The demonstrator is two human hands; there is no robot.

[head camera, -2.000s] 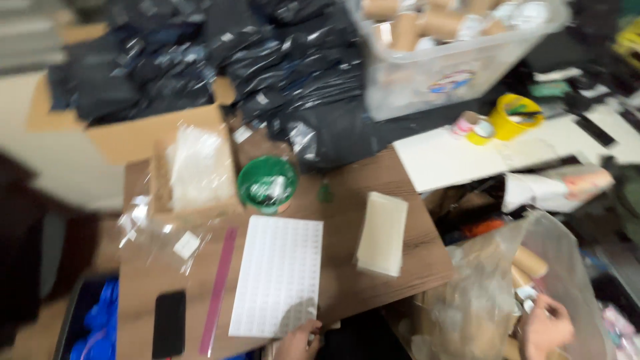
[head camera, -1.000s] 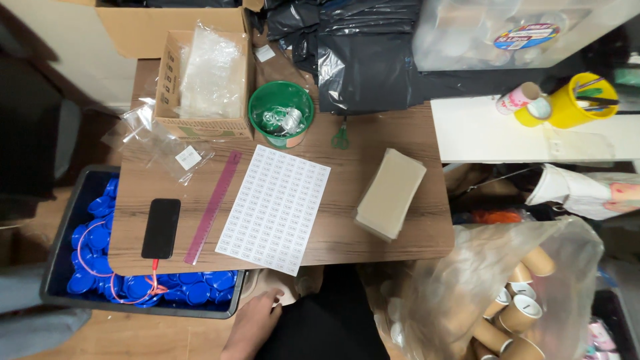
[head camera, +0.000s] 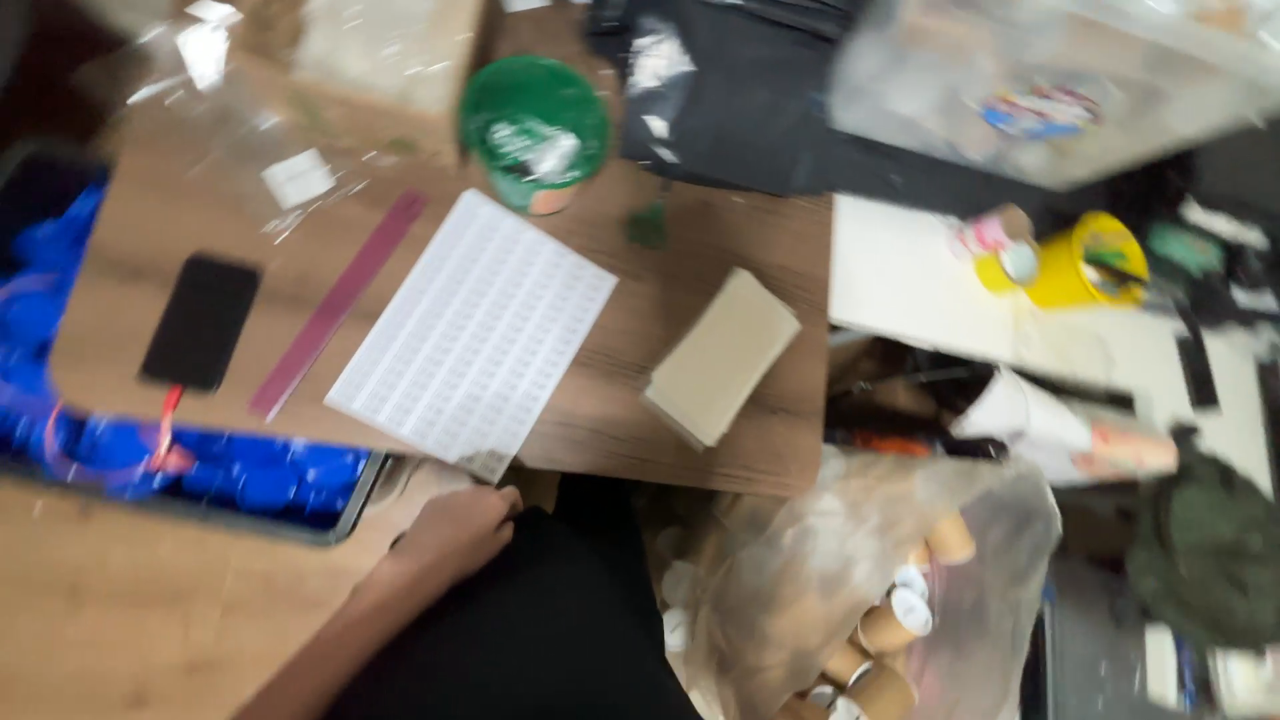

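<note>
My left hand [head camera: 465, 525] rests at the table's front edge, close below the near corner of a white sheet of printed labels [head camera: 475, 325]; its fingers are bent, and blur hides whether anything is between them. My right hand is out of the picture. A purple ruler [head camera: 340, 305] lies left of the sheet, and a black phone [head camera: 203, 322] with a red cable lies farther left. Right of the sheet is a stack of cream paper or card pieces [head camera: 722, 360]. Behind the sheet stands a green tub [head camera: 535, 130] with clear plastic in it.
Below the table's left edge is a black crate of blue plastic pieces [head camera: 265, 480]. At lower right, a clear bag [head camera: 790, 560] holds cardboard tubes. A yellow cup [head camera: 1090, 262] stands on a white surface [head camera: 890, 270]. Black plastic packages [head camera: 740, 100] lie at the back.
Two seconds ago my right hand was at the bag of tubes; it is out of sight now. My left hand stays near the table's front edge. The view has shifted.
</note>
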